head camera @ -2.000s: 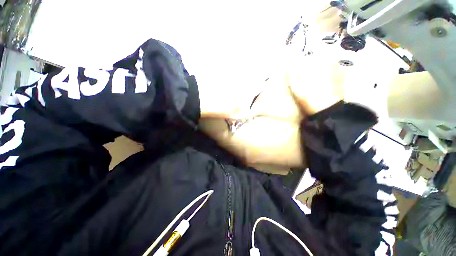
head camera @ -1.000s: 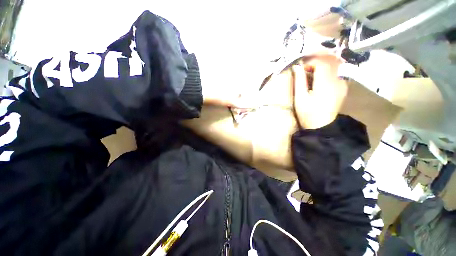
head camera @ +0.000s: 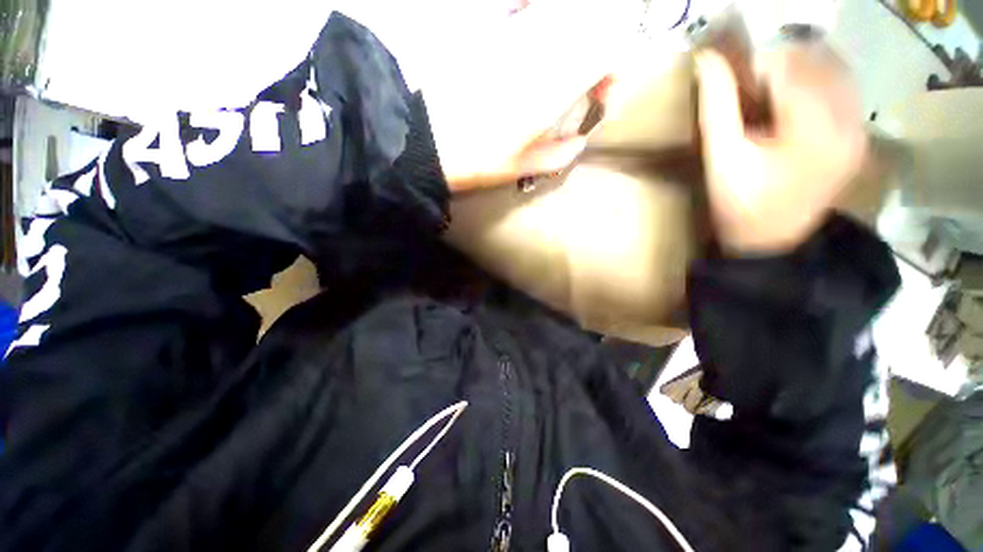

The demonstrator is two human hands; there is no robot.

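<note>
A tan fabric piece (head camera: 631,232) lies across the table's front in front of my jacket, with a dark crease or overlap across it. My left hand (head camera: 539,160) is at its left edge with fingers pointing up and right. Glare hides whether those fingers pinch it. My right hand (head camera: 781,140) is strongly blurred at the fabric's right side, thumb and fingers bent around a dark brownish gap. It appears to grip the fabric, which blurs along with it. The needle area is not distinguishable behind this hand.
The white table (head camera: 216,54) is washed out by glare. Orange scissor loops (head camera: 929,11) show at the top right corner. A pale machine part (head camera: 949,151) stands at the right edge. Small brown items lie below it. Grey cloth (head camera: 954,458) is at the lower right.
My right hand has moved right and up with the fabric's right side. My left hand has moved slightly up and right, its fingers now more visible. The orange loops have come into view.
</note>
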